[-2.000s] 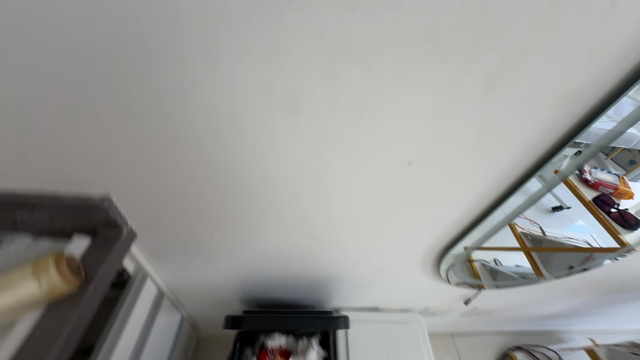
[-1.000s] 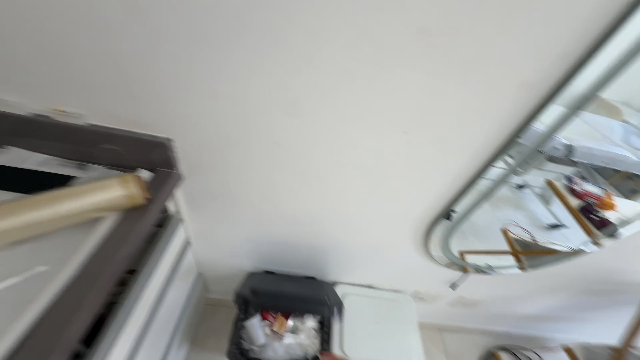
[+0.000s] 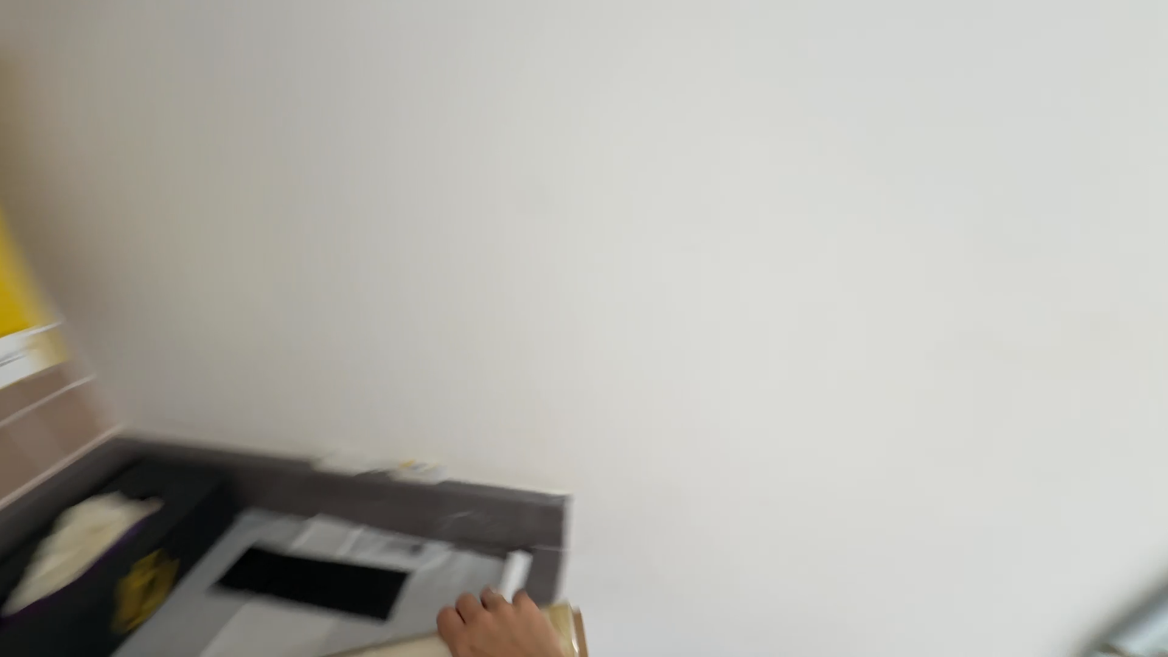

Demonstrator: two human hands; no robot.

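Note:
My right hand (image 3: pixel 504 626) is at the bottom edge, its fingers curled over a pale yellowish roll (image 3: pixel 411 646) near the roll's right end. The thumb and wrist are out of sight. The roll lies at the front of a grey-framed surface (image 3: pixel 511 516) against the white wall. Just beyond my fingers a small white strip (image 3: pixel 516 573) points up. A flat black rectangle (image 3: pixel 312 581) lies on grey and white sheets (image 3: pixel 269 630) left of the hand. My left hand is not in view.
A black box or bag (image 3: pixel 187 511) with a yellow mark holds cream-coloured material (image 3: pixel 82 547) at the left. A yellow object (image 3: pixel 13 292) hangs at the left edge. The grey raised rim borders the surface. Part of the mirror's edge (image 3: pixel 1141 625) shows lower right.
The view has swung left and the bin is out of frame. My right hand now grips the roll, which lay with no hand on it in the earlier frames.

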